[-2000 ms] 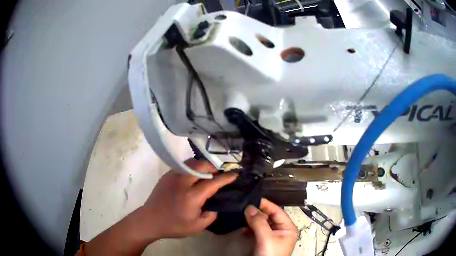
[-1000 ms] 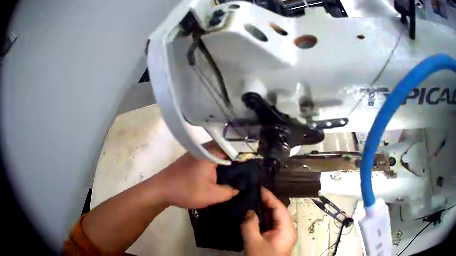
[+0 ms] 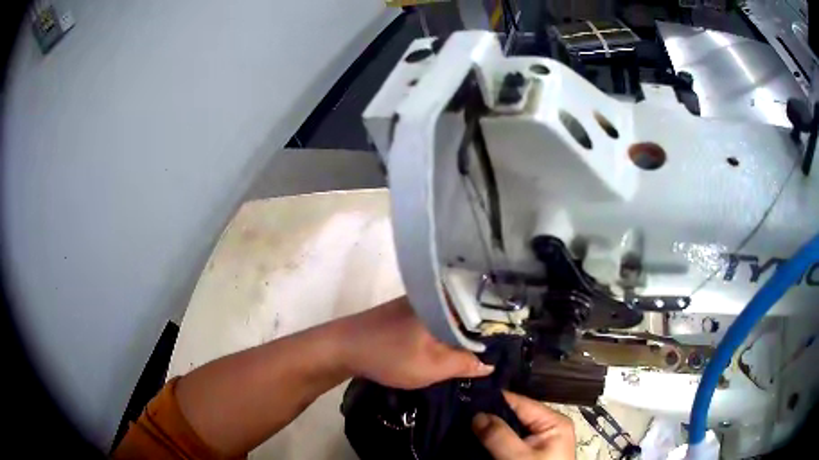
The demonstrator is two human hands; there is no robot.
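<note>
The black fabric workpiece (image 3: 449, 415) lies bunched at the needle area and hangs toward me over the tabletop. A thin silvery line, likely the zipper (image 3: 395, 422), shows on its lower left part. My left hand (image 3: 409, 350) holds the fabric from the left, its thumb on top; its fingertips are partly hidden behind the curved white guard (image 3: 415, 225). My right hand (image 3: 530, 433) pinches the fabric at its right edge, cut off by the lower picture edge. The presser foot area (image 3: 561, 337) is dark and touches or sits close to the fabric; the needle cannot be made out.
The white machine head (image 3: 682, 216) fills the upper right. A brass bar (image 3: 629, 351) and ribbed dark brown block (image 3: 566, 382) run right of the needle area. A blue tube (image 3: 750, 328) curves at the right. A slotted bracket (image 3: 611, 427) lies on the stained cream tabletop (image 3: 287, 260). A grey-white wall stands left.
The view has shifted, so the machine appears further right. More of the fabric now shows below my left hand, with the silvery line visible. Both hands still hold the fabric.
</note>
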